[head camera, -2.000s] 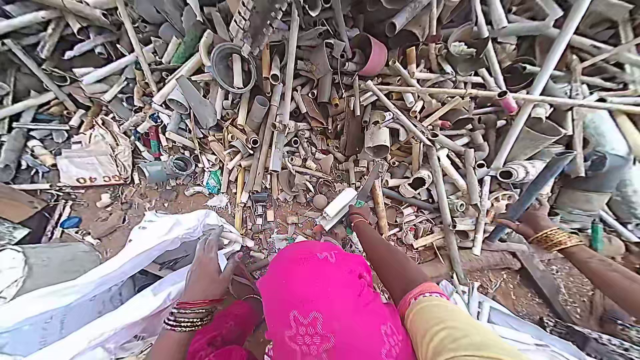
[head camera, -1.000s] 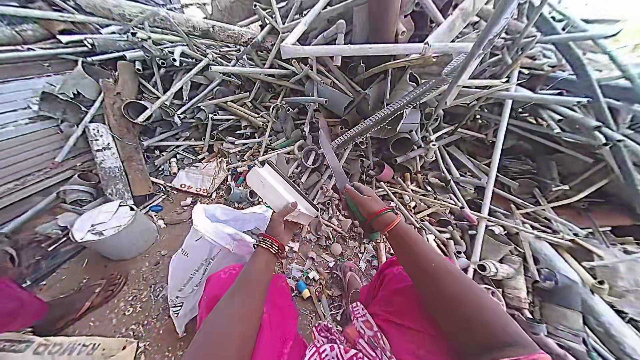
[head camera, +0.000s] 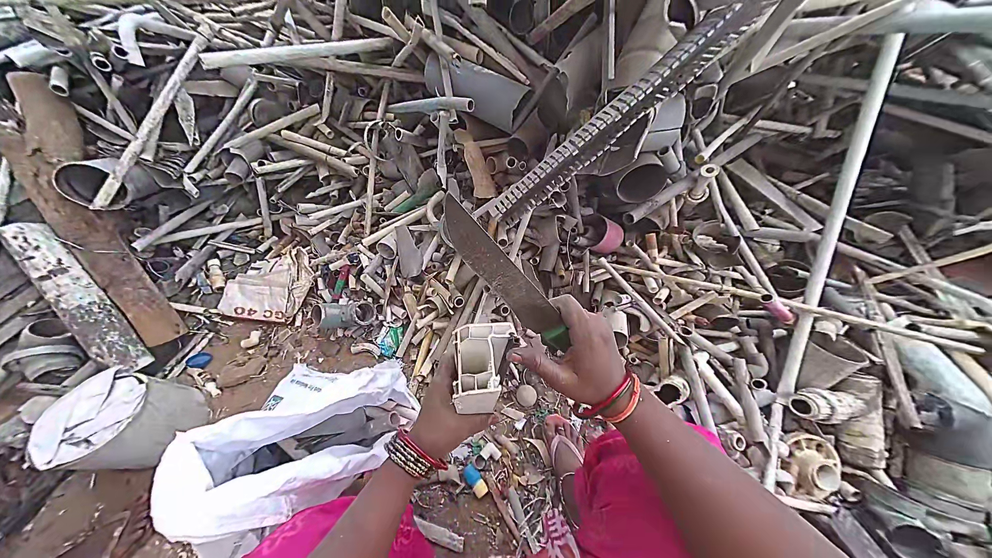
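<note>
A cream plastic box-like piece (head camera: 479, 366) with inner compartments is gripped in my left hand (head camera: 446, 411), its hollow side facing up. My right hand (head camera: 577, 356) holds a large knife by its green handle, close to the right of that piece. The knife's broad, worn blade (head camera: 500, 267) points up and left over the heap of scrap pipes. The fingertips of my right hand are near or against the piece's right edge; contact cannot be told. An open white woven sack (head camera: 209, 457) stands below and left of my left hand, with grey pieces inside.
Scrap plastic pipes and fittings pile up ahead and to the right. A long ridged dark strip (head camera: 620, 112) slants across the heap. At left are a grey bucket (head camera: 167, 422) with white cloth, a paint-marked board (head camera: 74, 294) and a wooden plank (head camera: 116, 271). My sandalled foot (head camera: 564, 446) is below.
The cream piece has turned, so its compartments now show instead of its smooth white side. Both hands have come closer together since a second ago. The view has shifted strongly.
</note>
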